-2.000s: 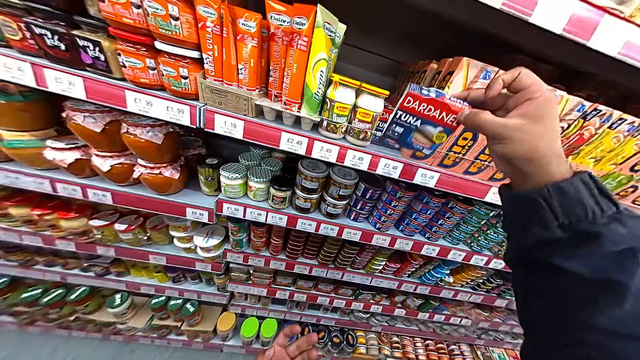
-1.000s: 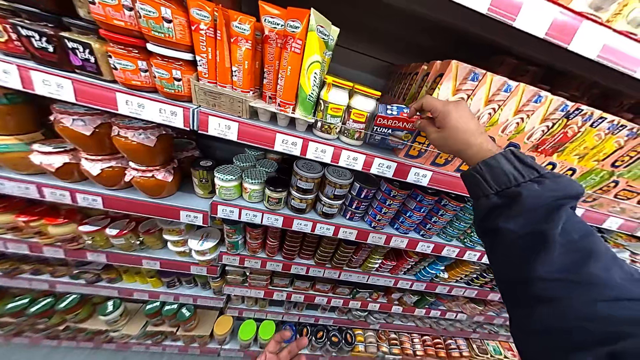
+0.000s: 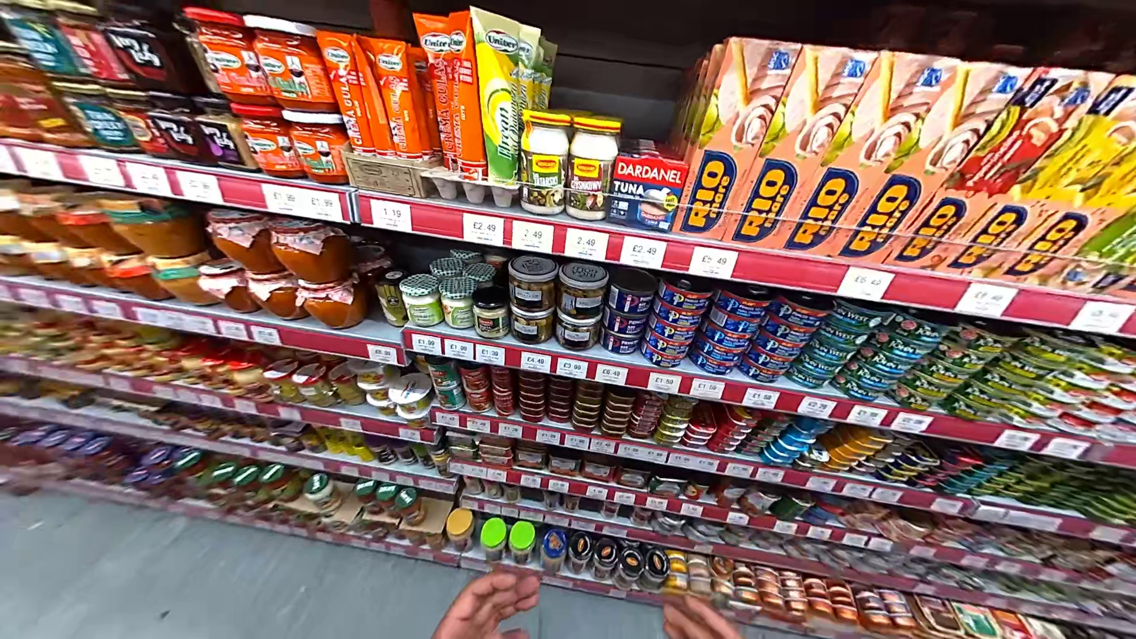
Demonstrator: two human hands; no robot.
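Observation:
A red and blue Dardanel tuna pack (image 3: 648, 188) stands on the top shelf, between two white jars with yellow lids (image 3: 568, 167) and a row of pink Rio Mare cartons (image 3: 803, 151). Low at the bottom edge, my left hand (image 3: 490, 607) is held with its fingers apart and nothing in it. My right hand (image 3: 699, 618) is at the bottom edge too, to the right of the left one; only its fingers show, partly cut off and blurred. Neither hand touches the shelves.
Stacked blue tins (image 3: 679, 324), lidded jars (image 3: 532, 297) and cloth-topped jars (image 3: 311, 266) fill the second shelf. Orange squeeze tubes (image 3: 457, 98) stand upper left of the tuna. Lower shelves hold more tins and jars. Grey floor (image 3: 177, 568) shows at lower left.
My right hand has let go of the tuna pack and moved down from the top shelf to the bottom edge. The pack, held tilted at first, now stands on the shelf.

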